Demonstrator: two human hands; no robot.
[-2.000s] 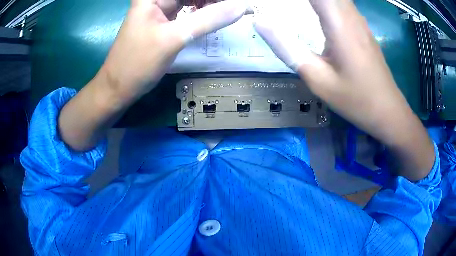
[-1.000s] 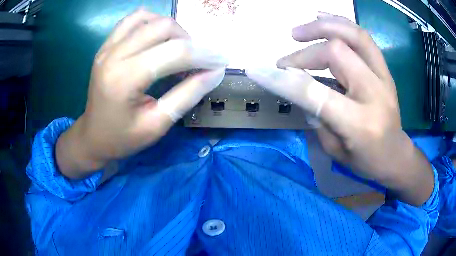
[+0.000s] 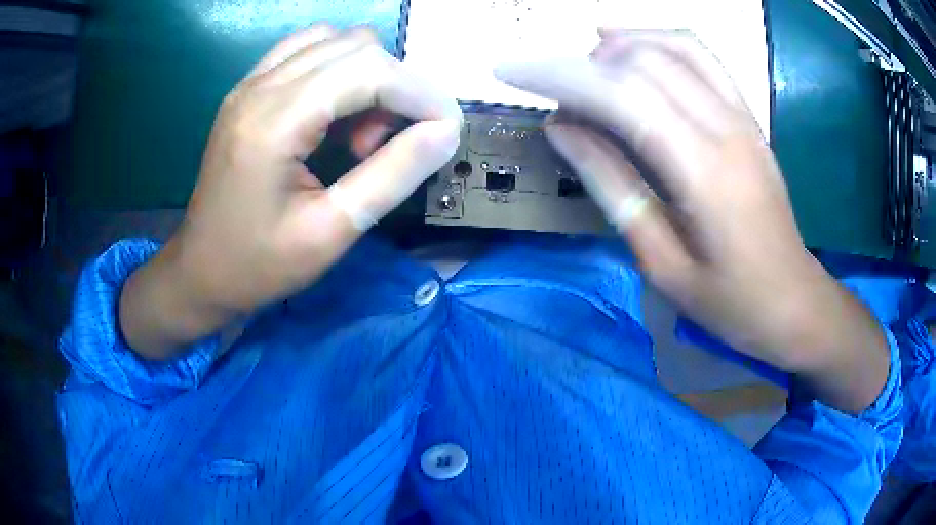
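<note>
The grey-brown metal fixture (image 3: 518, 208) lies at the bench's near edge, with two dark slots showing; my right hand hides its right part. My left hand (image 3: 293, 185) is over its left end, thumb and forefinger tips meeting; anything between them is too small to tell. My right hand (image 3: 683, 185) is over its right part, blurred, thumb and forefinger apart; I cannot tell if it holds something tiny. Whitish finger cots cover the thumbs and forefingers. The bright white tray (image 3: 493, 46) lies behind the fixture, with a few faint specks at its top.
The green mat (image 3: 154, 123) covers the bench. A dark ribbed pile (image 3: 900, 164) stands at the right, with metal rails behind it. My blue smock (image 3: 513, 379) is below the bench edge. A bit of another blue garment (image 3: 917, 379) shows at the far right.
The fixture and tray appear shifted in the view. Both hands have come back from over the tray to the fixture. Since one second ago, my right hand has moved slightly up and its fingers have shifted.
</note>
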